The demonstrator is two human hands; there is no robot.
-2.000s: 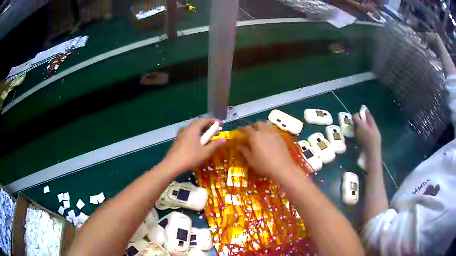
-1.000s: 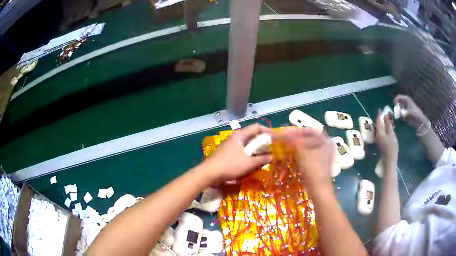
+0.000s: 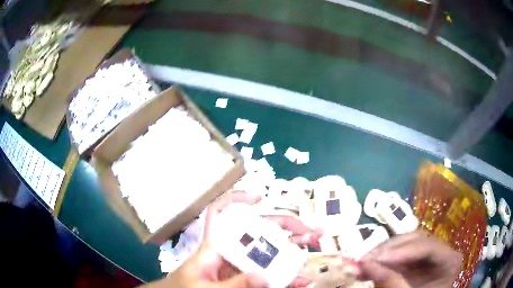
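Note:
My left hand [image 3: 203, 261] holds a cream-white housing [image 3: 233, 230] with its face up, showing a dark rectangle and a smaller brown square. My right hand [image 3: 413, 260] is blurred, its fingertips together beside a housing [image 3: 323, 269] at the lower middle, near a bit of red. Whether it grips anything cannot be told. More housings [image 3: 337, 191] lie in a loose heap beyond my hands. The amber component bundle [image 3: 444, 197] with red strands lies at the right, partly behind my right hand.
An open carton [image 3: 132, 211] of white squares stands left of my hands, with a second carton [image 3: 79, 143] behind it. Loose white squares [image 3: 268, 148] lie beside them. A grey rail [image 3: 292, 101] crosses behind; a post [image 3: 484, 121] rises right. Pale parts [image 3: 34, 73] lie upper left.
The view has swung left, bringing both cartons into full view. My hands have moved from the amber bundle to the housing heap. A housing now lies face up in my left hand.

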